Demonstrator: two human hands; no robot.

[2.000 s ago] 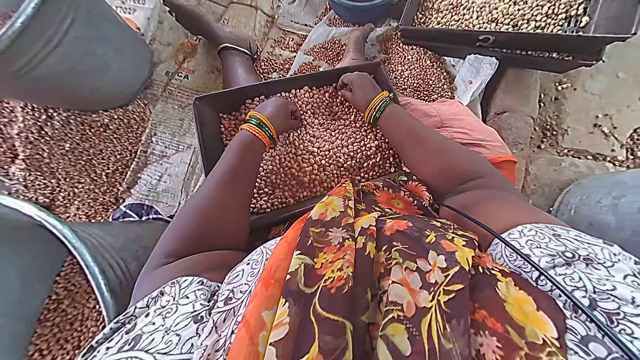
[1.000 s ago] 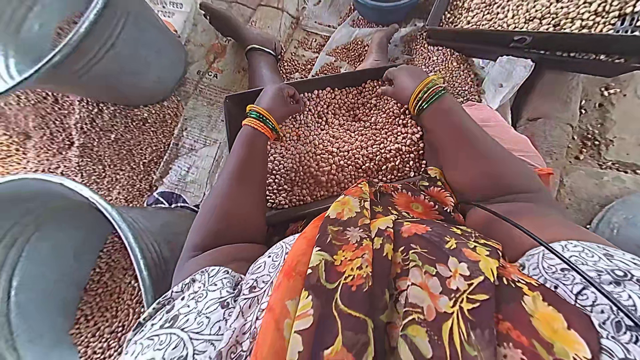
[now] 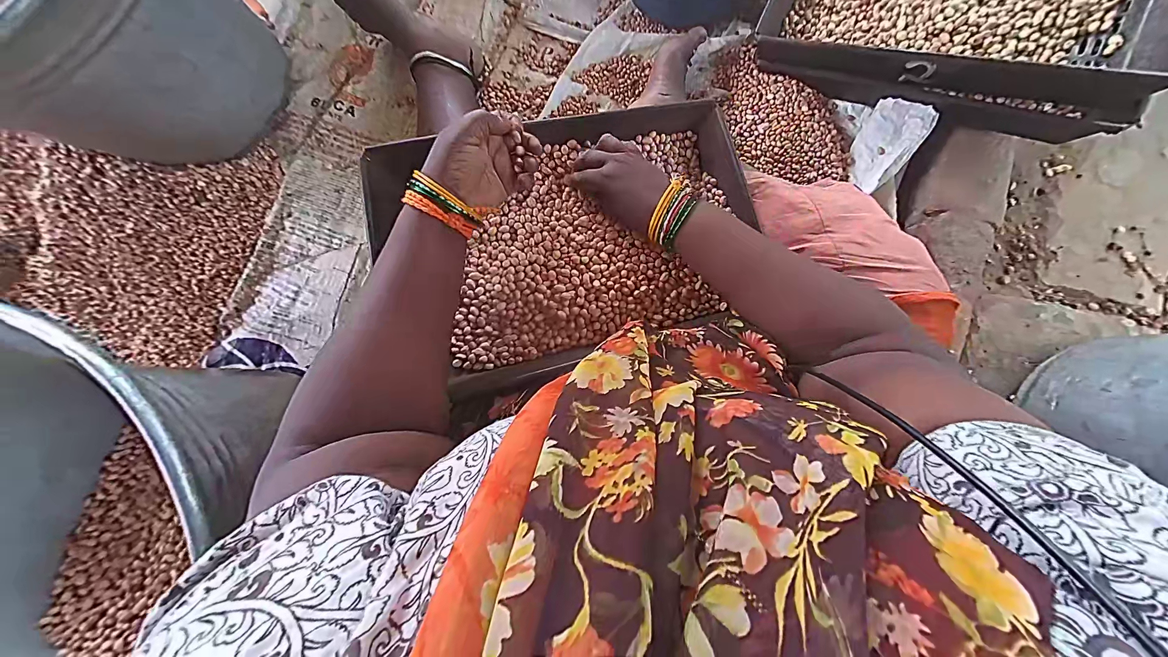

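A dark rectangular tray (image 3: 730,164) rests at my lap, filled with reddish-brown nuts or seeds (image 3: 566,274), too small to name surely. My left hand (image 3: 482,160), with yellow, green and orange bangles at its wrist, is turned partly palm up over the tray's far left corner, its fingers curled around a few of the nuts. My right hand (image 3: 622,181), also wearing bangles, lies palm down on the nuts near the tray's far middle, fingers bent against them; whether it holds any is hidden.
A metal bucket (image 3: 155,82) stands at upper left, and another (image 3: 137,411) with nuts inside at lower left. Loose nuts (image 3: 119,237) cover the ground beside printed sacking (image 3: 310,228). A second dark tray (image 3: 949,78) of paler nuts is at upper right. A grey metal container (image 3: 1104,392) sits at right.
My right hand has moved from the tray's far right corner inward onto the nuts. My left hand has turned palm up, with nuts now visible in its fingers.
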